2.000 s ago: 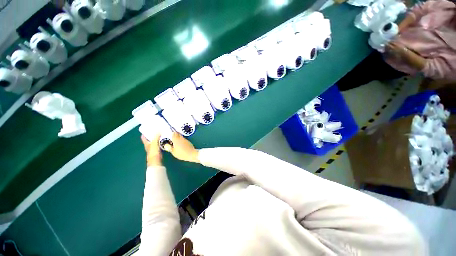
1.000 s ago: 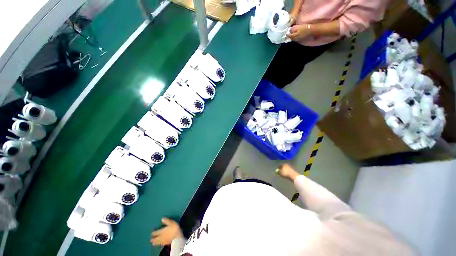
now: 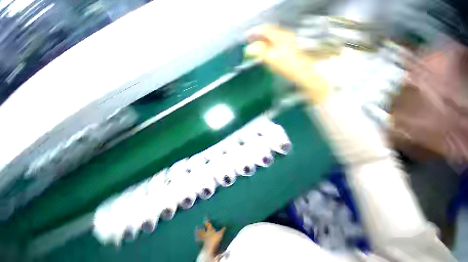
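Note:
A row of several white security cameras (image 3: pixel 205 179) lies side by side on the green bench (image 3: pixel 246 204), black lens faces towards me. My left hand (image 3: pixel 209 235) is low in the view near the bench edge, below the row, small, with fingers spread and nothing seen in it. My right hand (image 3: pixel 279 56) is stretched far out over the conveyor's far side, beyond the row's right end. It is strongly blurred. A pale yellowish spot shows at its fingertips; whether it holds something cannot be told.
The shiny green conveyor belt (image 3: pixel 169 138) runs behind the row. Blurred white units (image 3: pixel 82 143) line its far side. A person's pink sleeve (image 3: pixel 441 97) is at right, near blurred white items. A blue bin (image 3: pixel 328 210) with white parts is below the bench.
The view has swung, so the row sits lower and more level. My right arm has gone from beside my body to far forward. My left hand remains low near the bench edge.

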